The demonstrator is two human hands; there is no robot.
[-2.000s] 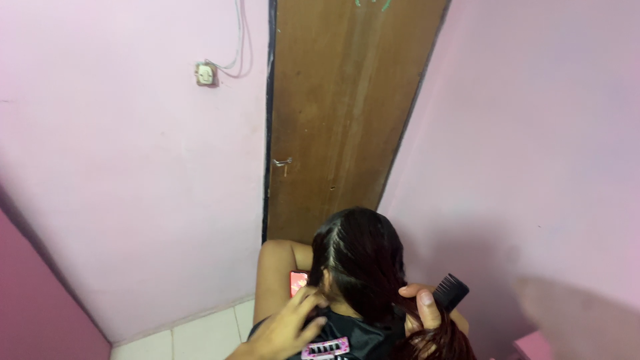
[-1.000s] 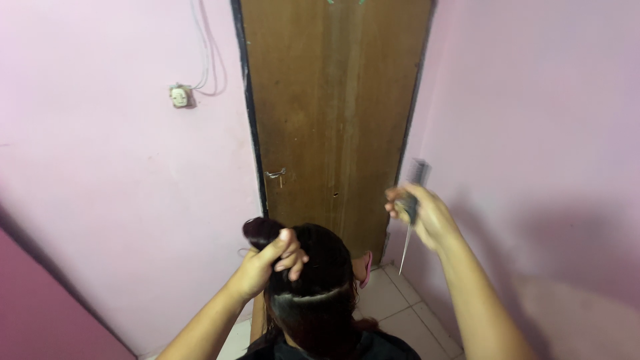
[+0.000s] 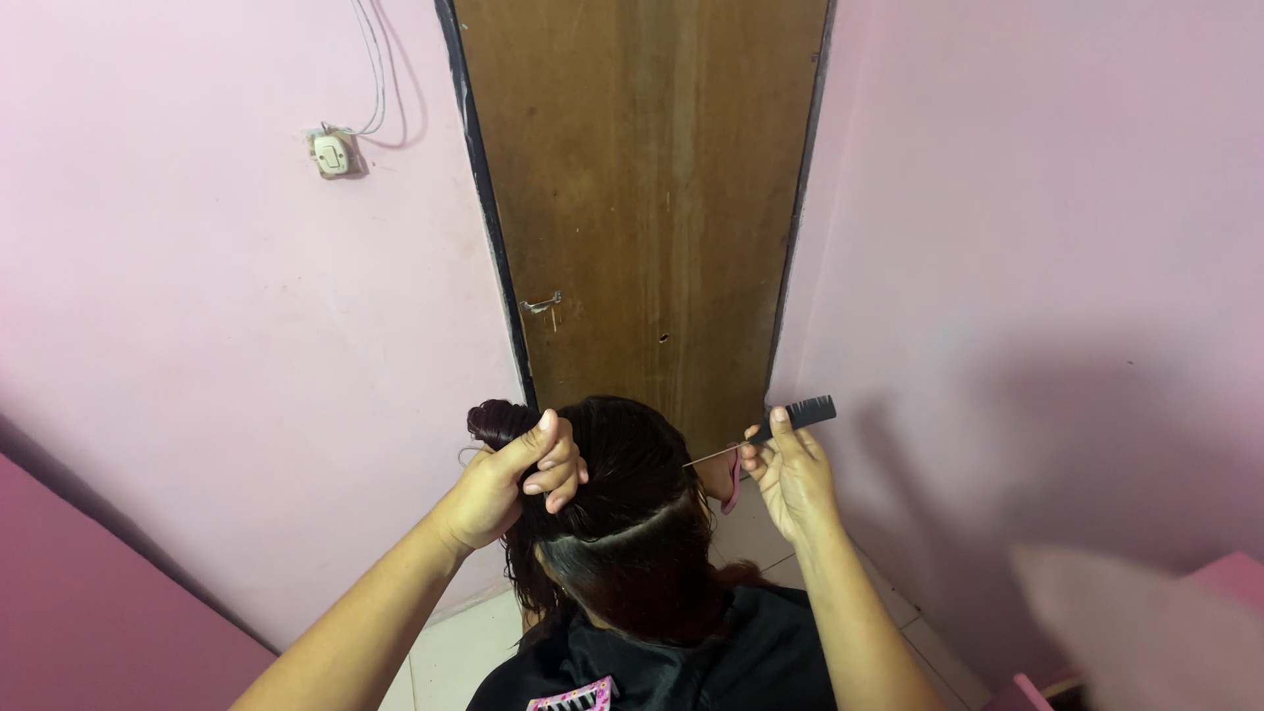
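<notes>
A person with dark, parted hair (image 3: pixel 632 583) sits facing away from me in a black cape (image 3: pixel 662 662). My left hand (image 3: pixel 533 474) grips a gathered section of hair (image 3: pixel 499 420) at the left side of the head, its end looped above my fingers. In my right hand (image 3: pixel 795 474) is a black rat-tail comb (image 3: pixel 810 410), its teeth pointing up and right. The comb's thin metal tail points left, its tip at or near the right side of the head. A pale parting line crosses the back of the head. A pink patterned hair clip (image 3: pixel 578 696) lies on the cape.
Ahead stands a brown wooden door (image 3: pixel 632 197) with a metal latch (image 3: pixel 541 303). A light switch (image 3: pixel 333 155) with wires is on the pink wall at left. Another pink wall (image 3: pixel 1037 247) is close on the right. Pink furniture is at the lower left and lower right.
My left hand has taken hold of the gathered hair since the earliest frame. Over the last second my right hand has brought the comb's tail from pointing down to pointing left, at the head.
</notes>
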